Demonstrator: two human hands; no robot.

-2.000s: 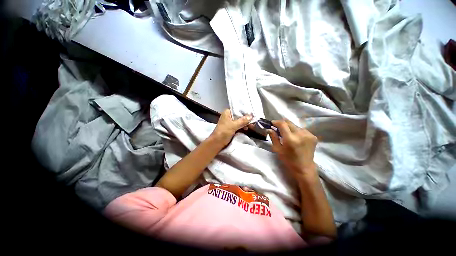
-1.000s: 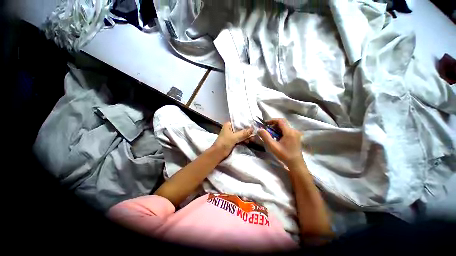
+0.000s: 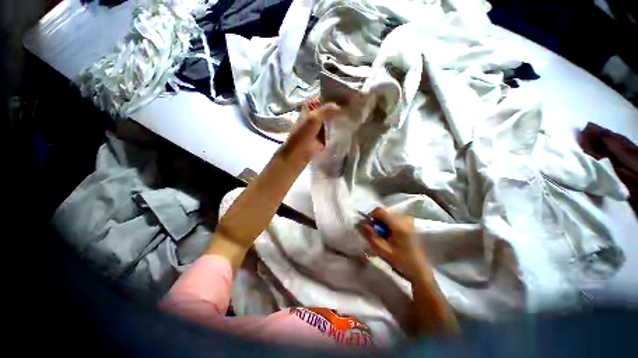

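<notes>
The pale grey-white garment (image 3: 448,168) lies crumpled over the table and my lap. A narrow stitched band of it (image 3: 329,203) runs down towards my right hand. My left hand (image 3: 318,126) is stretched forward at the top end of this band, among the folds; it is blurred and I cannot tell if its fingers grip cloth. My right hand (image 3: 393,238) holds the thread snips (image 3: 378,227), with the blue grip in the palm and the dark tip pointing left over the band.
Tangled white strips (image 3: 150,56) lie at the far left beside dark navy cloth (image 3: 241,21). Maroon-brown cloth (image 3: 612,150) lies at the right. The white tabletop (image 3: 189,143) slants across. More pale grey cloth (image 3: 133,224) lies below table level at left.
My left hand has left the lower end of the band and moved forward over the table. My right hand still holds the snips. The view has tilted forward, showing more of the table.
</notes>
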